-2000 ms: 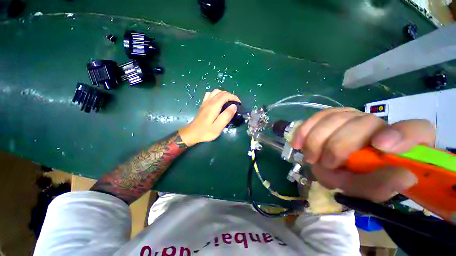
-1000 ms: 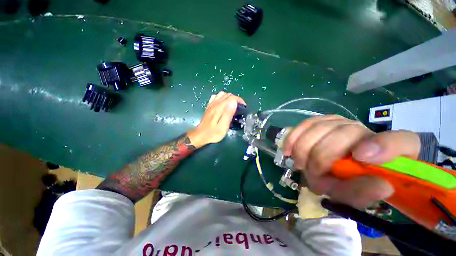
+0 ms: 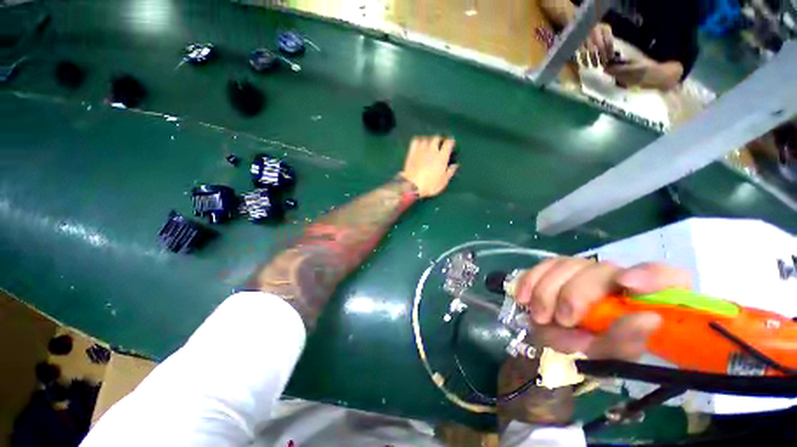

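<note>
My left hand (image 3: 430,166) is stretched out over the green belt, palm down with fingers apart. A dark patch shows at its right edge; whether it holds a part is hidden. My right hand (image 3: 581,295) is closed around the orange electric screwdriver (image 3: 699,330) with its lime-green strip. The silver nozzle head (image 3: 460,272) points left above the belt, touching no housing. Several black finned housings (image 3: 212,202) lie grouped at the left, with a small black part (image 3: 232,160) beside them.
Single dark parts (image 3: 378,117) and units with pale leads (image 3: 198,54) lie further up the belt (image 3: 114,201). A grey post (image 3: 664,140) and white box (image 3: 734,253) stand at right. Another person's hands (image 3: 603,48) show at top right. Black parts (image 3: 61,410) are at lower left.
My left hand has moved from the nozzle up and away across the belt. The nozzle stands apart from any housing, and the view has shifted, showing more of the far belt.
</note>
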